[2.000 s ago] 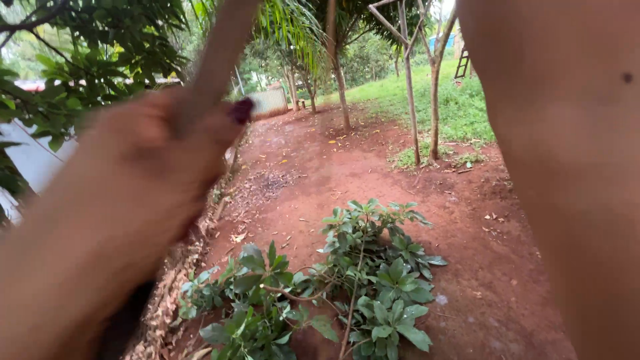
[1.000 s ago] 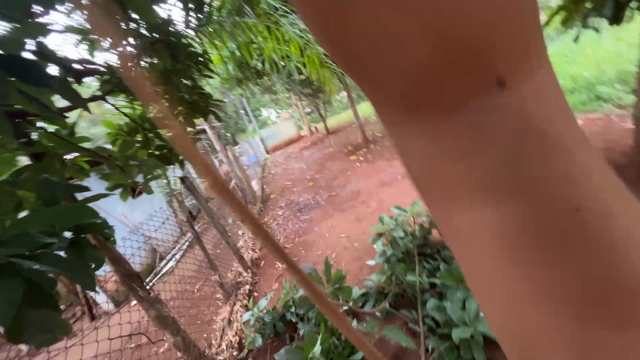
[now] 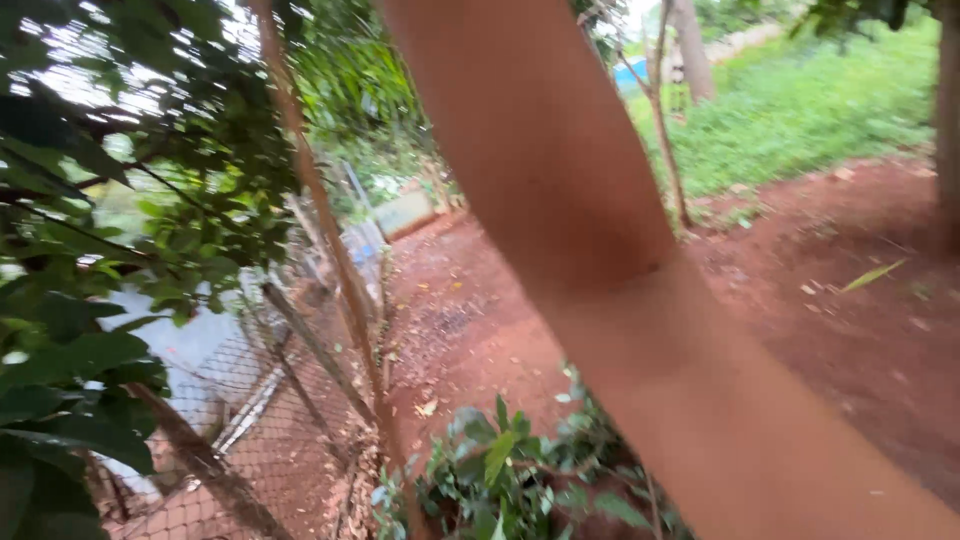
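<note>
My bare right arm crosses the head view from the lower right corner up to the top edge, bent at the elbow; its hand is beyond the top of the frame. My left hand is out of view. A slender tree stem (image 3: 334,240) rises left of the arm, from the bottom edge to the top, and no hand shows on it. Leafy green branches (image 3: 495,465) lie on the red soil at bottom centre, partly hidden by the arm.
A wire mesh fence (image 3: 247,420) with wooden posts (image 3: 202,465) runs along the left. Dark foliage (image 3: 82,360) hangs at the far left. Thin trunks (image 3: 664,142) stand at the upper right before green grass (image 3: 810,112). Red soil (image 3: 810,322) spreads behind the arm.
Two seconds ago a left hand showed around a stem at the left; it is out of view now. The arm at the right has come across the middle. The view has swung left.
</note>
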